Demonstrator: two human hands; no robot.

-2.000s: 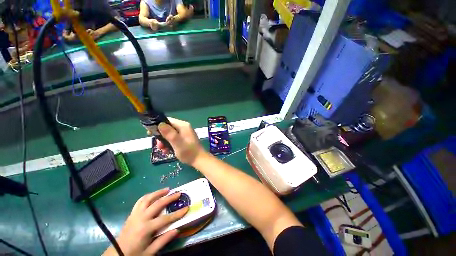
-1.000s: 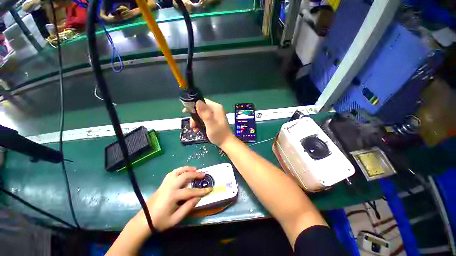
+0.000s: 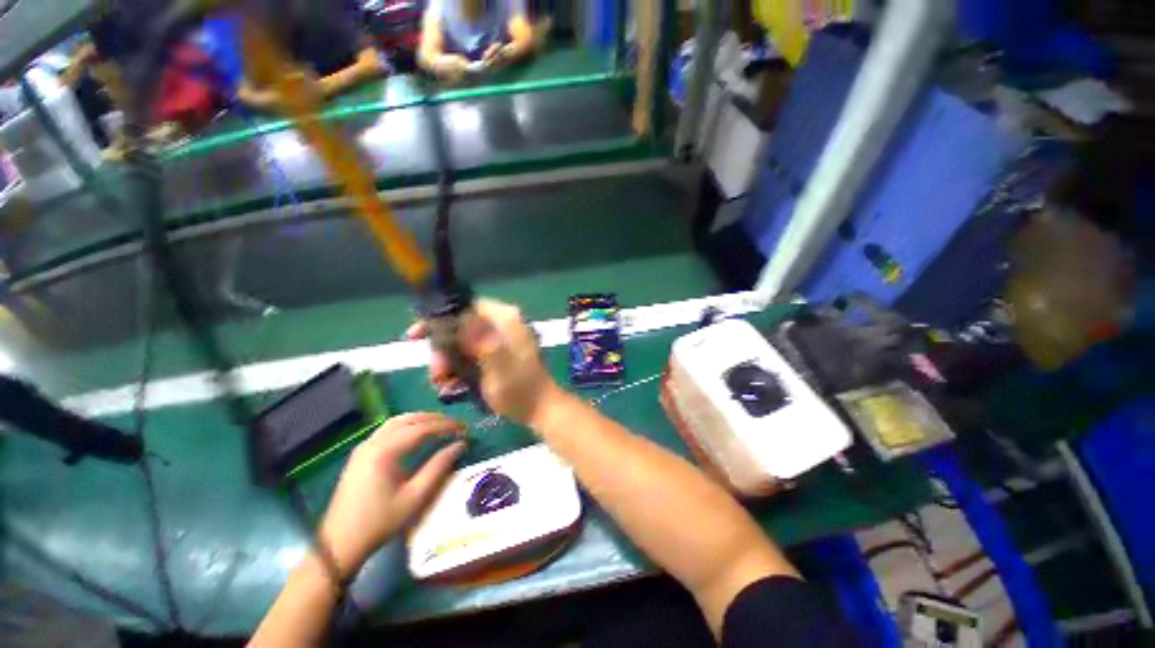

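A white housing (image 3: 538,500) with a dark round centre and a brown-orange edge lies on the green bench at its front edge. A yellowish strip (image 3: 459,549) lies along its lower left. My left hand (image 3: 390,479) is just left of and above the housing, fingers bent near the scattered screws (image 3: 488,423); whether it pinches anything is too blurred to tell. My right hand (image 3: 504,361) grips the upright electric screwdriver (image 3: 448,332) beyond the housing, hiding most of the screw tray. The screwdriver's tip is hidden or blurred.
A phone (image 3: 595,339) lies beyond the housing. Stacked housings (image 3: 811,437) stand to the right, near a small yellowish-panel part (image 3: 897,419). A black tray (image 3: 310,420) on a green base is left. A strap (image 3: 355,190) and cables hang in front. People sit across the conveyor (image 3: 507,228).
My left hand has left the housing's face and moved up and left. The housing has turned slightly, and the yellowish strip now shows at its lower left. The right hand still holds the screwdriver.
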